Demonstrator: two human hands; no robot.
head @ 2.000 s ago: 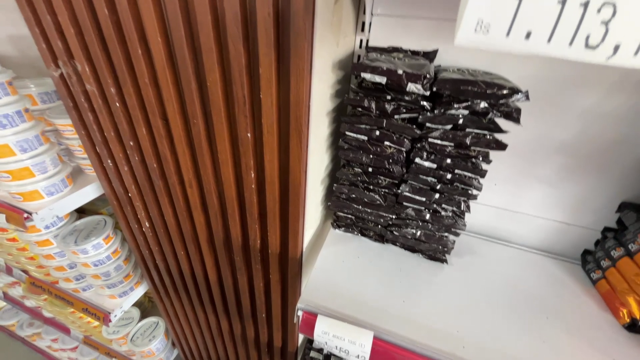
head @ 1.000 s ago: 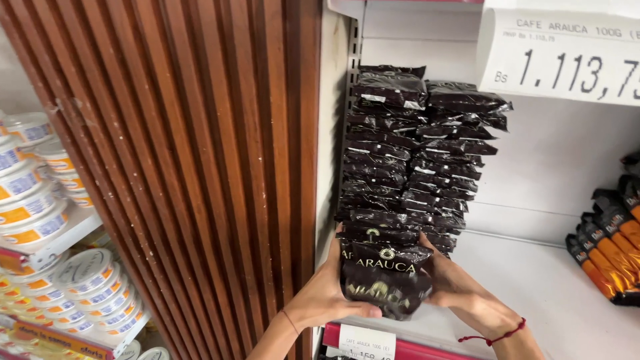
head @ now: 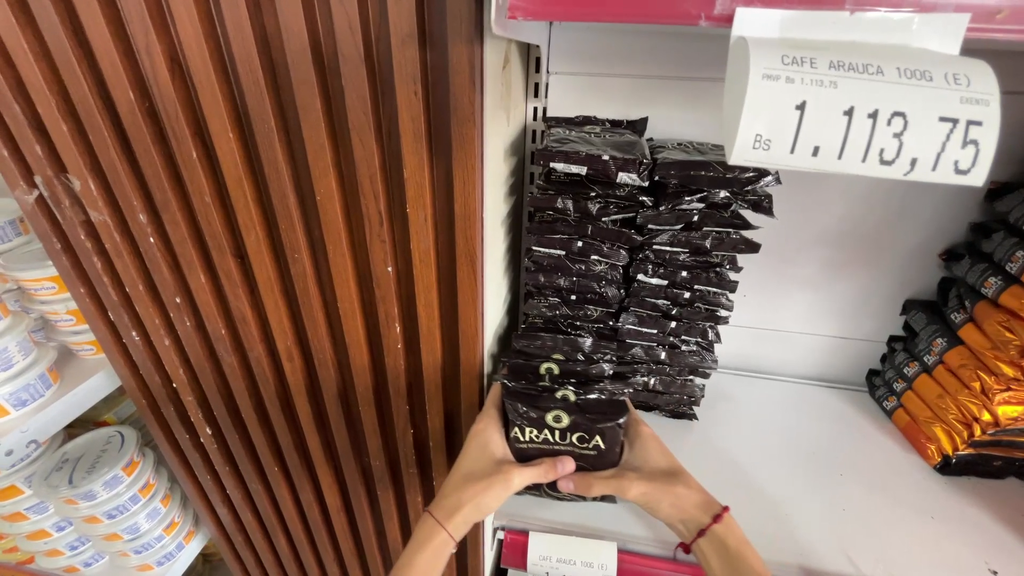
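Several dark Arauca coffee packets [head: 560,424], standing upright one behind another, are held between my two hands at the front of the white shelf. My left hand [head: 492,460] grips their left side and my right hand [head: 640,464] the right side, with both thumbs across the front packet. Behind them, two tall stacks of flat-lying dark coffee packets [head: 680,264] rise side by side near the shelf's left wall. The fingers behind the held packets are hidden.
A slatted brown wood panel [head: 320,264] borders the shelf [head: 784,448] on the left. Orange and black packets [head: 944,384] lean at the right. A paper price sign [head: 864,104] hangs at upper right, with a smaller price tag [head: 572,552] on the lower edge. Margarine tubs [head: 88,472] fill shelves far left.
Two seconds ago no hands were in view; by one second ago both held the packets at the shelf front. The packets now stand more upright against the left stack, and both thumbs show across the front one.
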